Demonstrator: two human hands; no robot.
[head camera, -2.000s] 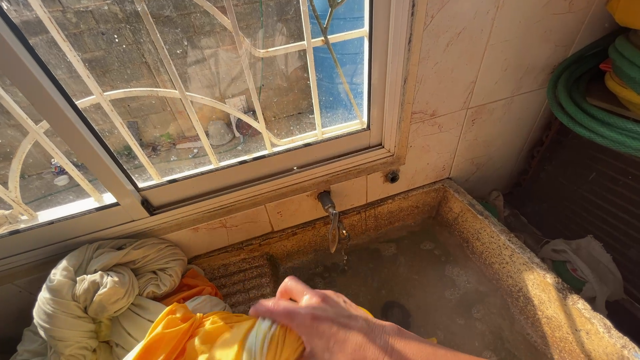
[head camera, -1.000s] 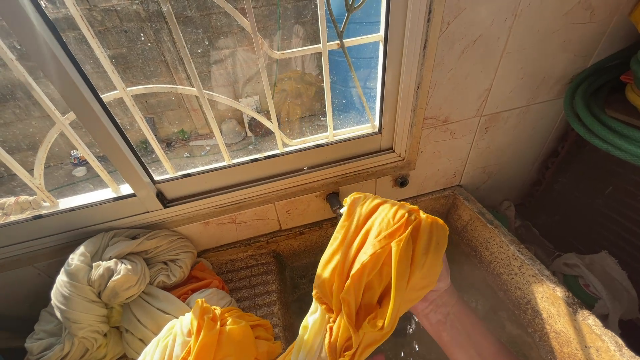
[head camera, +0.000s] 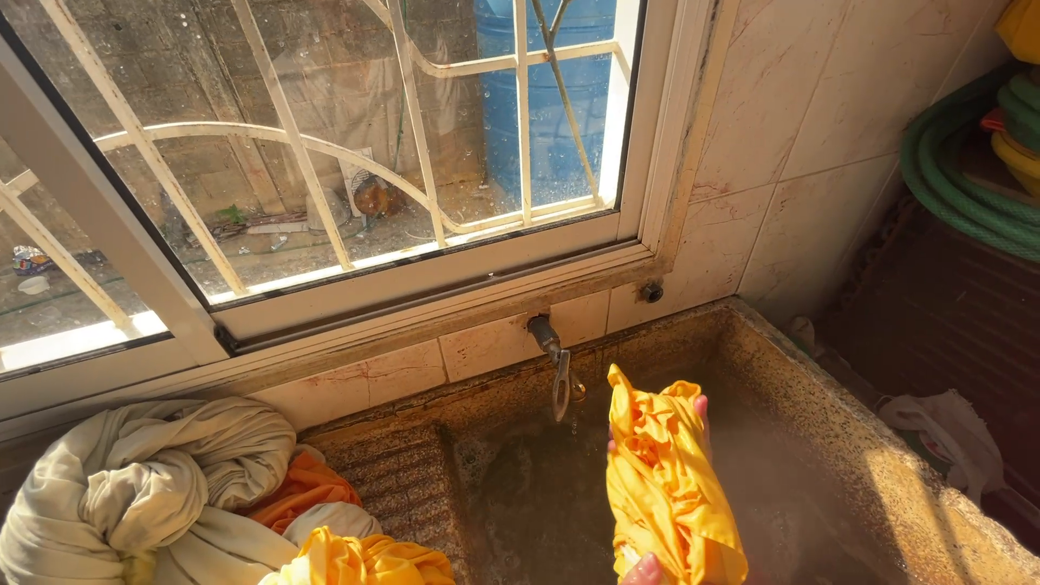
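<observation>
A bunched yellow cloth (head camera: 670, 487) is held lengthwise over the water in a speckled stone sink (head camera: 812, 382). My right hand (head camera: 704, 416) grips its upper part from behind, with fingertips showing at the edges. At the bottom of the view, a fingertip or thumb of my left hand (head camera: 644, 570) presses on the lower end; the rest of that hand is hidden. Left of the cloth, a metal tap (head camera: 561, 382) lets water drip. Another yellow cloth (head camera: 370, 561) lies at the lower left, beside a twisted pale cloth (head camera: 146, 487) and an orange cloth (head camera: 305, 491).
The ribbed washboard (head camera: 398, 479) adjoins the basin on the left. A barred sliding window (head camera: 431, 284) is above the tap, with a pipe stub (head camera: 651, 292) in the tiled wall. A coiled green hose (head camera: 942, 179) and a whitish rag (head camera: 955, 443) are at the right.
The held yellow cloth has moved from in front of the tap to the right and lower, and is now gathered into a narrower bundle. The tap shows again.
</observation>
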